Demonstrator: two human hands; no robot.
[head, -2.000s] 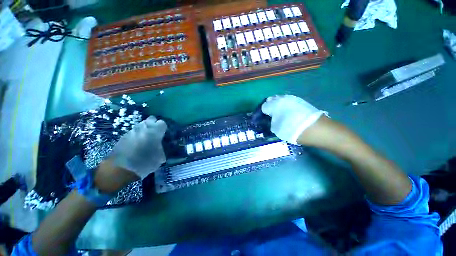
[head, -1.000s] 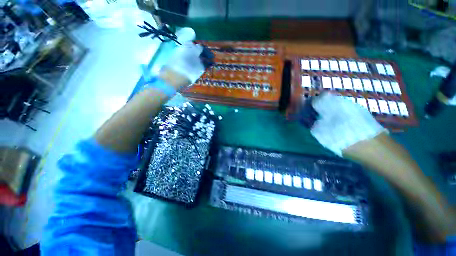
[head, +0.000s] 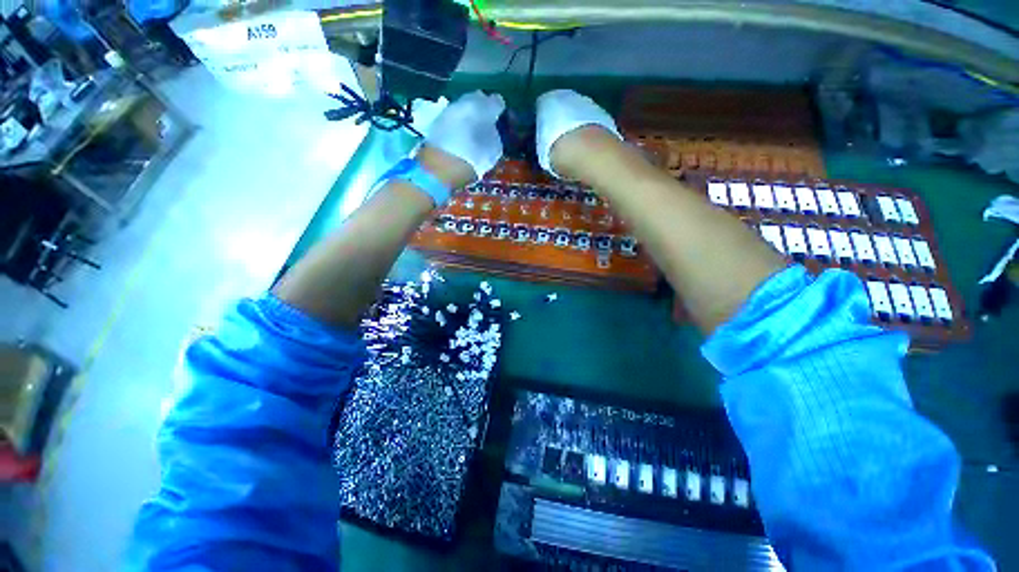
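My left hand, in a white glove with dark fingertips, is at the far edge of the left orange-brown tray. My right hand, gloved the same way, is close beside it. The dark fingertips meet over the tray's back row; whether they hold a part cannot be seen. Small dark components stand in rows in this tray. The right tray holds rows of white pads, partly behind my right arm. The black fixture lies nearer me with a row of white pads and the silver ribbed heat sink.
A black bin of tiny silver screws stands left of the fixture, with white-ended leads heaped at its back. Black cables lie beyond the left tray. A labelled paper sheet is at upper left. An orange-brown board lies behind the trays.
Both hands have left the fixture and come together at the back of the left tray. My right hand crossed leftward from the right tray. The view has shifted.
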